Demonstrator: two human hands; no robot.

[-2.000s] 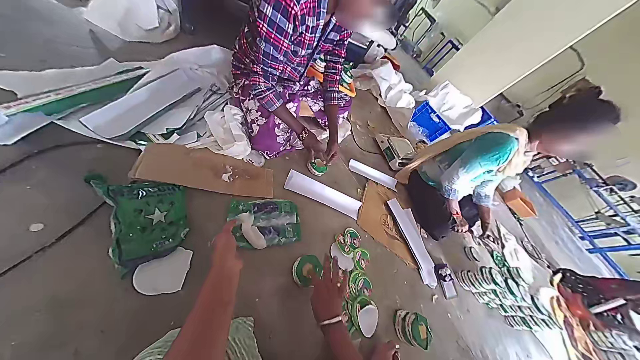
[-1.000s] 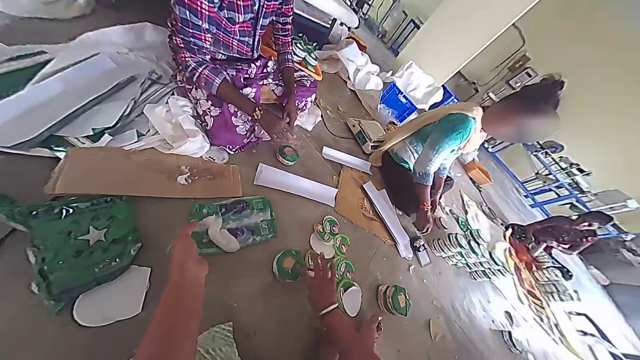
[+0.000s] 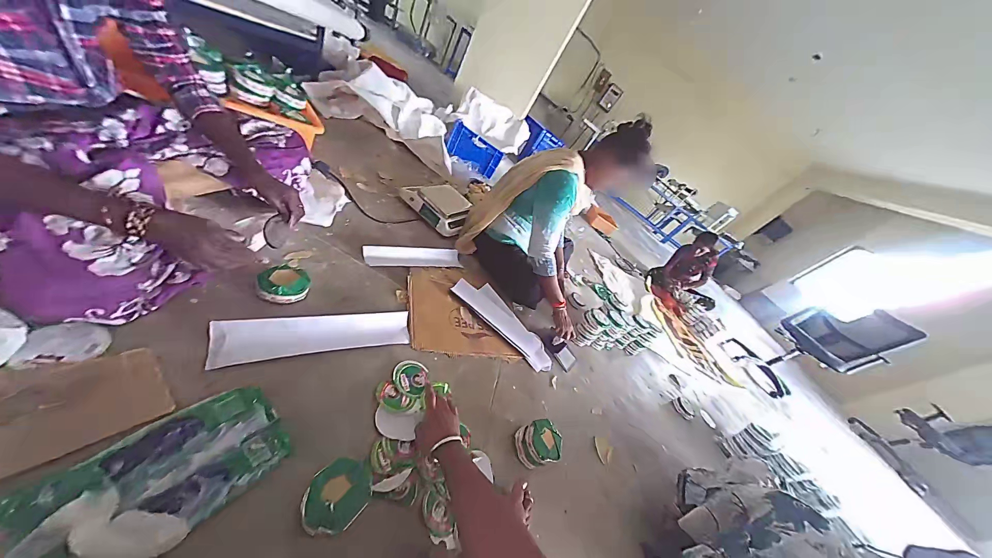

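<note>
My right hand reaches over a loose heap of green-and-white round labels, its fingers at the upper ones; whether it pinches one is unclear. White paper discs lie among them. Left of the heap sits a green-wrapped round pack with a tan patch on top, and another similar pack stands to its right. A green printed plastic bag lies at the lower left. My left hand is not in view. Part of my bare foot shows beside my right forearm.
A co-worker in a checked shirt sits at left, hands above a green pack. Another bends near a weighing scale and many stacked packs. White paper strips and a cardboard sheet lie ahead; blue crates stand beyond.
The view has swung to the right. My left hand, earlier at the green plastic bag, has gone out of view. My right hand has moved to the upper part of the label heap.
</note>
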